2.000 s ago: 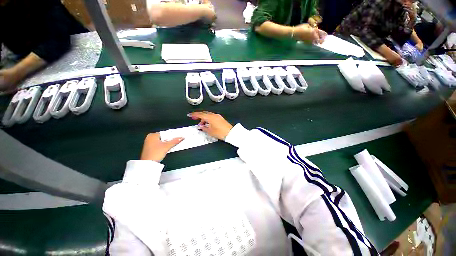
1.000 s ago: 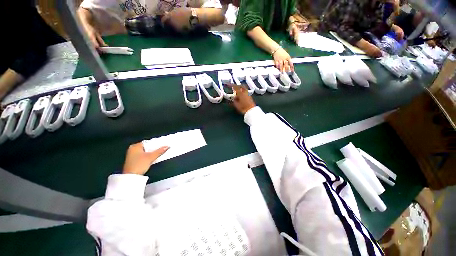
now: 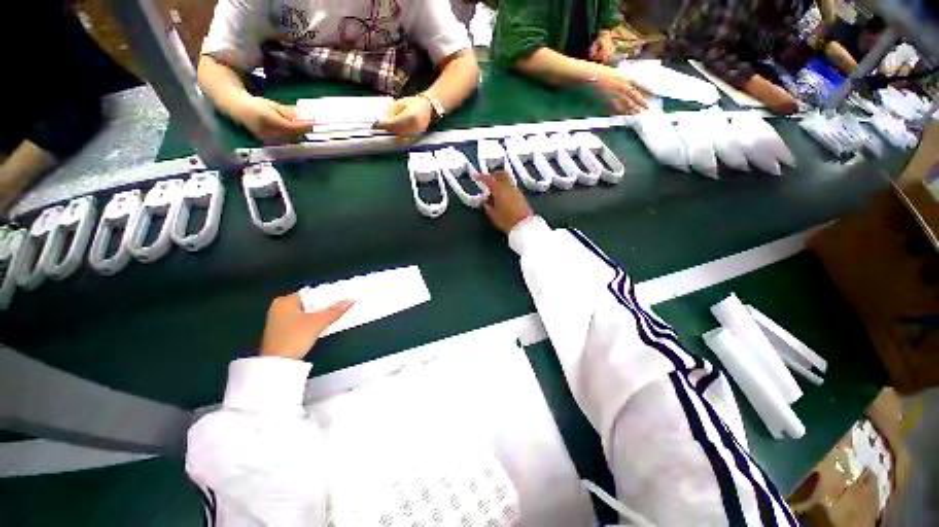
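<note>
My left hand [image 3: 294, 323] grips the left end of a white label sheet [image 3: 383, 296] above the near part of the green belt. My right hand [image 3: 503, 200] reaches forward, its fingertips at the near part of a white plastic housing [image 3: 495, 154] in the middle row. Whether the fingertips hold a sticker is too small to tell. More white looped housings [image 3: 428, 185] stand beside it, and another group [image 3: 152, 221] stands at the left. A single housing [image 3: 270, 200] sits between the groups.
A printed label sheet [image 3: 432, 494] lies on my lap. Rolled white sheets [image 3: 757, 365] lie at the right, near a brown box [image 3: 885, 278]. Across the belt a person holds a white sheet stack [image 3: 343, 113]. White wrapped units [image 3: 710, 141] lie at the far right. A grey post [image 3: 170, 82] rises at the left.
My right hand has moved from the label sheet to the middle row. Between the last frames the middle row's right end has fewer housings, and the opposite person has taken up the white stack.
</note>
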